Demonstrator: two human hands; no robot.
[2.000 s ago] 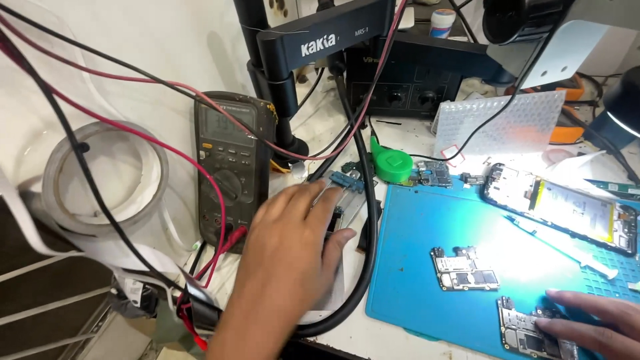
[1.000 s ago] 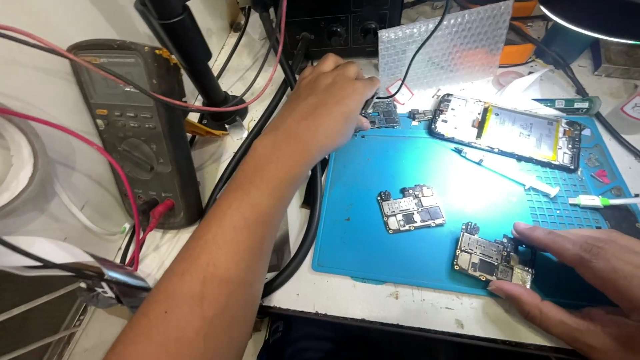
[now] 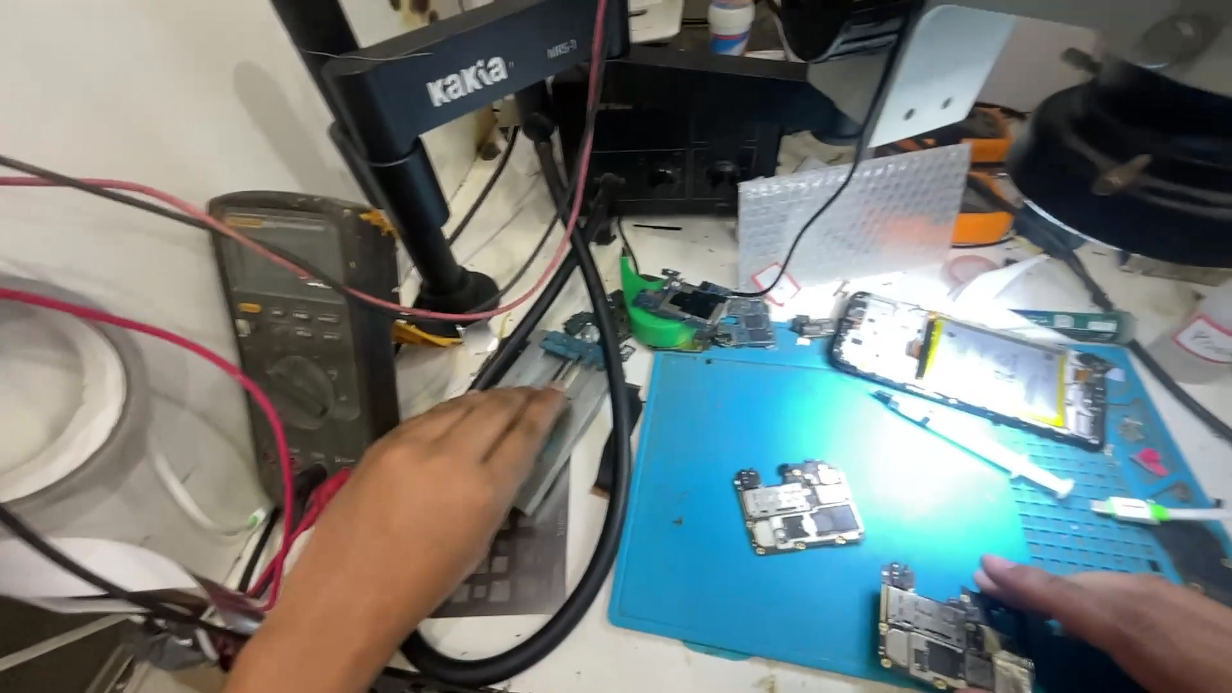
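Note:
My left hand (image 3: 433,481) rests with bent fingers on a grey metal holder (image 3: 568,423) left of the blue mat; what its fingertips grip, if anything, is hidden. At the lower right, my right hand (image 3: 1116,626) has its thumb and fingers at a phone circuit board (image 3: 934,635) near the mat's front edge. Another phone circuit board (image 3: 801,510) lies on the mat (image 3: 731,423). Behind it are an opened phone with its battery (image 3: 996,371) and a white syringe-like tool (image 3: 972,445). More circuit boards (image 3: 698,303) lie around a green round object (image 3: 664,330).
A multimeter (image 3: 298,337) with red and black leads leans at the left. A black stand arm (image 3: 462,77) crosses above, and a thick black cable (image 3: 616,539) loops beside the mat. Bubble wrap (image 3: 852,217) stands behind the mat; a white-green cable plug (image 3: 1131,510) lies at the right.
My left hand has come back from the boards behind the mat to the grey metal holder. A circuit board now lies over the green round object. My right hand stays by its board.

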